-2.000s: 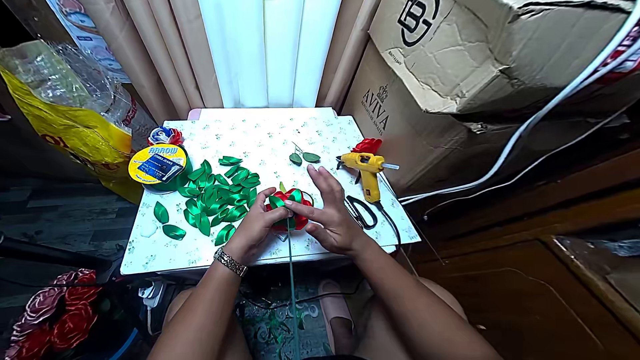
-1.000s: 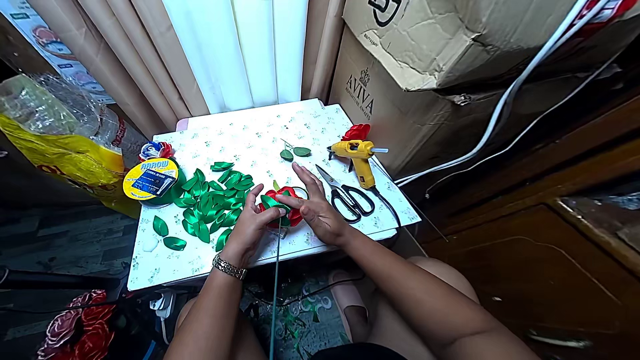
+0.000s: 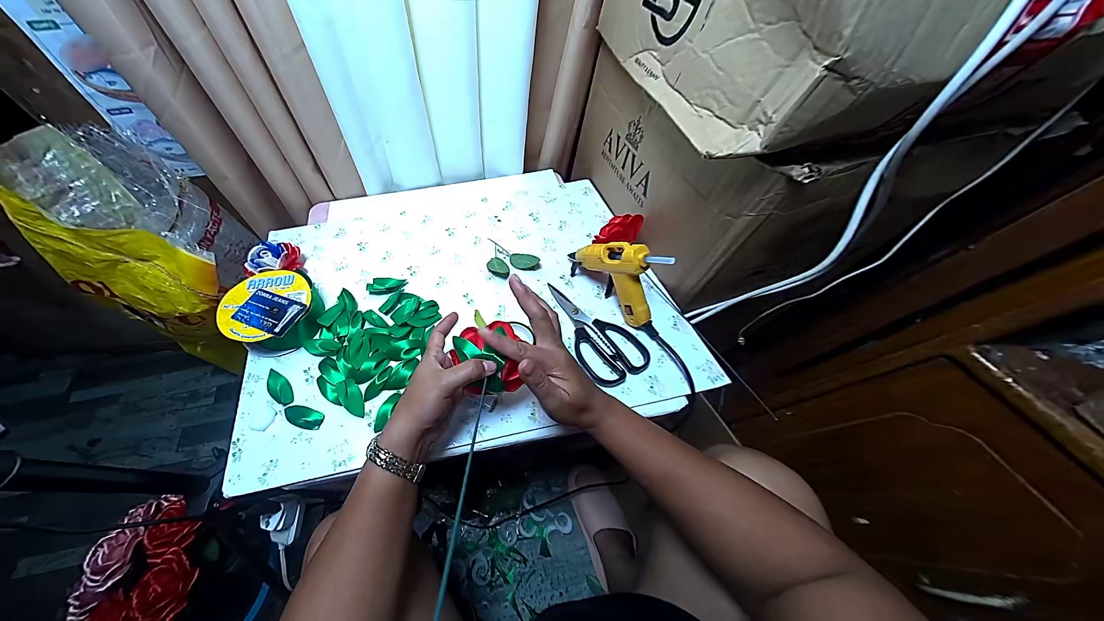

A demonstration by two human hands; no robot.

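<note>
A red ribbon flower (image 3: 511,373) with green ribbon leaves and a long thin green stem (image 3: 463,483) lies face down at the table's front edge. My left hand (image 3: 435,379) holds it, thumb on the green leaves at the stem's base. My right hand (image 3: 552,362) is spread, its index finger touching or very near the leaves; the exact contact is unclear. Left of my hands lies a pile of green satin leaves (image 3: 366,354). Black-handled scissors (image 3: 604,341) and a yellow glue gun (image 3: 625,267) lie to the right.
A ribbon spool (image 3: 265,308) and a small red, white and blue flower (image 3: 272,257) are at the table's left. Two green leaf pieces (image 3: 523,261) and a red flower (image 3: 619,228) lie farther back. Cardboard boxes (image 3: 664,181) stand behind at right; the glue gun's black cord (image 3: 681,366) crosses the table's right edge.
The scissors, largely hidden behind my right hand two seconds ago, show fully now. Both hands stay at the flower. The view has shifted somewhat.
</note>
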